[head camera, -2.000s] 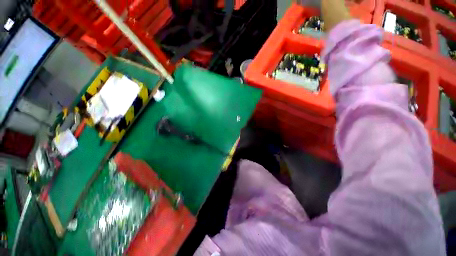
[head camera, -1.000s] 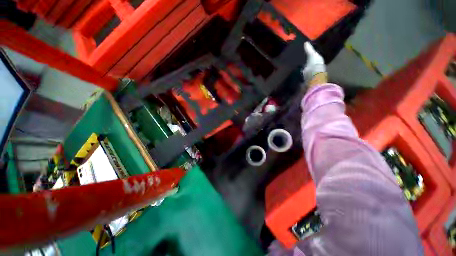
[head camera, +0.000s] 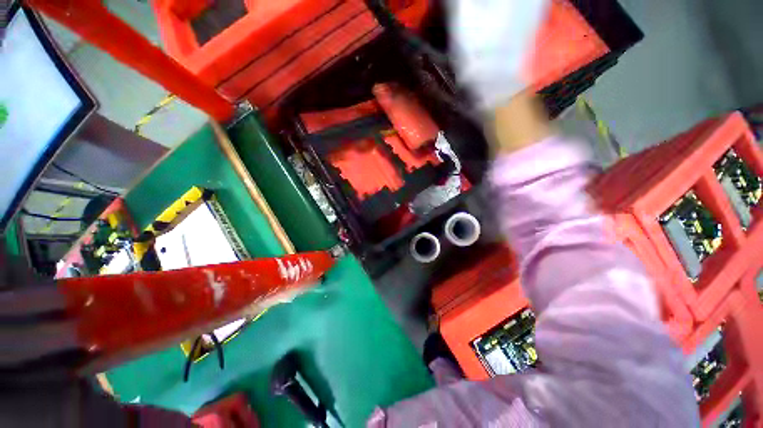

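My right hand, in a white glove, is blurred and cut off by the top edge. Its pink sleeve rises from the lower right. I cannot tell if the hand holds anything. Beside it a flat red-orange foam surface lies on black stacked pieces. Below and left of the hand is an open black bin with torn red foam pieces and crumpled silvery material in it. A long red foam slab, seen edge-on, crosses the left side. My left hand is not in view.
Red foam trays with circuit boards stand at the right. Two white tube ends stand beside the bin. The green bench carries a black handheld device and a yellow-black bordered document holder. A screen is at left.
My right hand has moved up to the top edge. The black lattice-like shape over the bin is no longer there, so more of its contents shows. The view has shifted slightly.
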